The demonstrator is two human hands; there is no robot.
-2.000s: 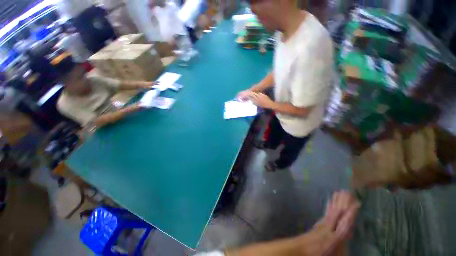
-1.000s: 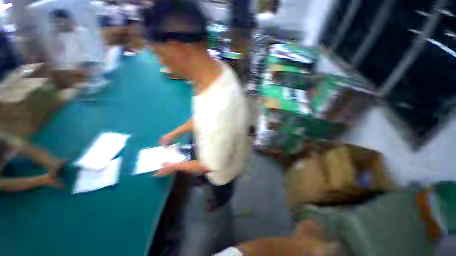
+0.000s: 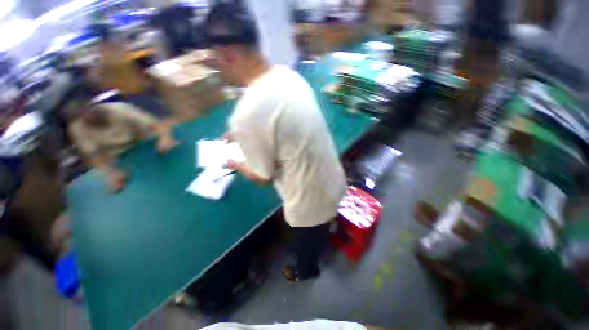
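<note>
Neither of my hands is in the picture. A pale, whitish shape, perhaps cloth, shows at the bottom edge; I cannot tell what it is. In front of me is a long green-topped table. White papers lie on it, and a standing person in a light shirt has a hand at them. A second person leans over the left side of the table with both hands near its top.
A red stool stands on the grey floor behind the standing person. Green and white stacked goods are on the right. A brown carton is beyond the table's left side. A blue stool shows at lower left. The picture is blurred.
My hand and forearm, seen at the bottom before, are out of the picture. The view has swung, bringing the red stool into view. The seated side person's hands are off the papers.
</note>
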